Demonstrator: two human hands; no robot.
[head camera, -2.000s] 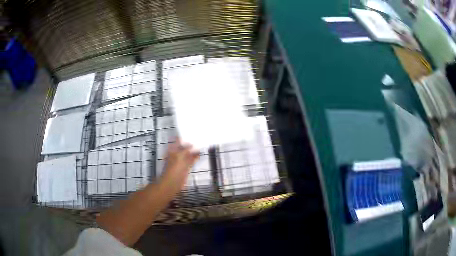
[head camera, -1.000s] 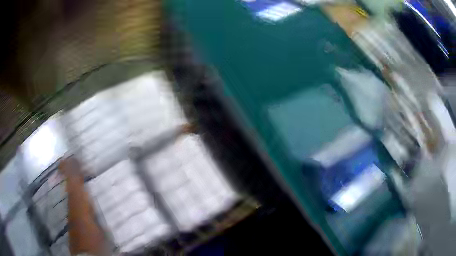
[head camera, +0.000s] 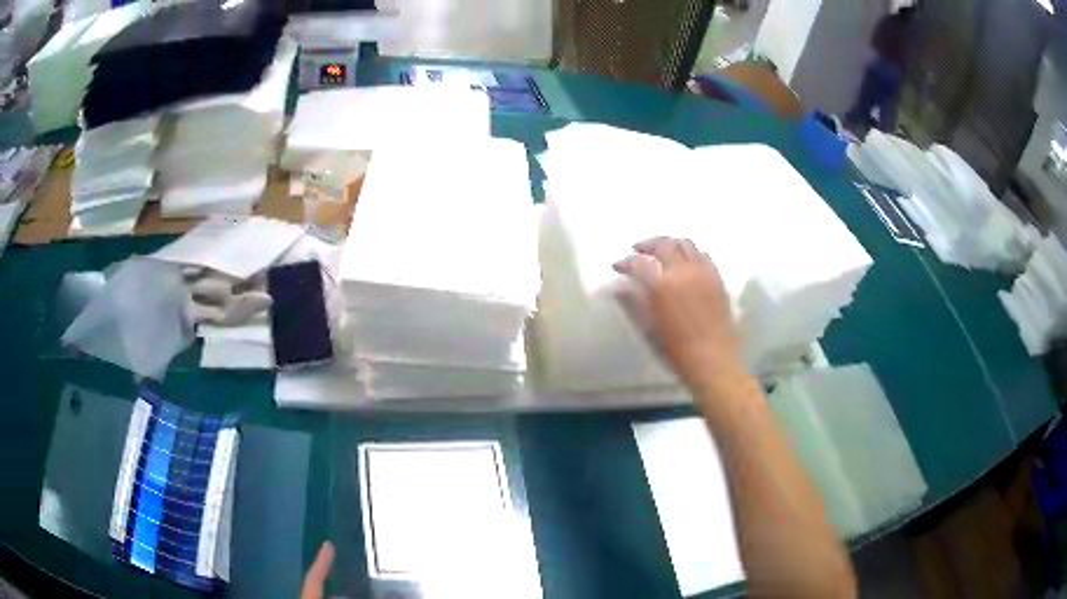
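My right hand (head camera: 676, 293) is on the near part of a tall stack of soft white sheets (head camera: 632, 199), fingers bent at its top; whether it pinches a sheet cannot be told. Only a finger of my left hand (head camera: 318, 573) shows at the bottom edge; the rest is cut off. A grey-bordered board with a bright white inside (head camera: 433, 509) lies before me. Left of it, a slightly curled pile of blue cell sheets (head camera: 176, 491) lies on a clear sheet (head camera: 275, 491). A flatter white stack (head camera: 439, 222) stands at centre.
A punched white sheet (head camera: 690, 503) and a pale green stack (head camera: 848, 445) lie at right. A phone (head camera: 301, 314) lies beside a crumpled beige heap (head camera: 225, 298) and cloudy film (head camera: 129, 328). Black sheets (head camera: 181, 59) top white stacks at far left. A red-digit device (head camera: 330, 73) stands behind.
The view has swung from the mesh rack at left to the bench. The white layup seen over the rack is out of view. My right hand now shows on the white stack.
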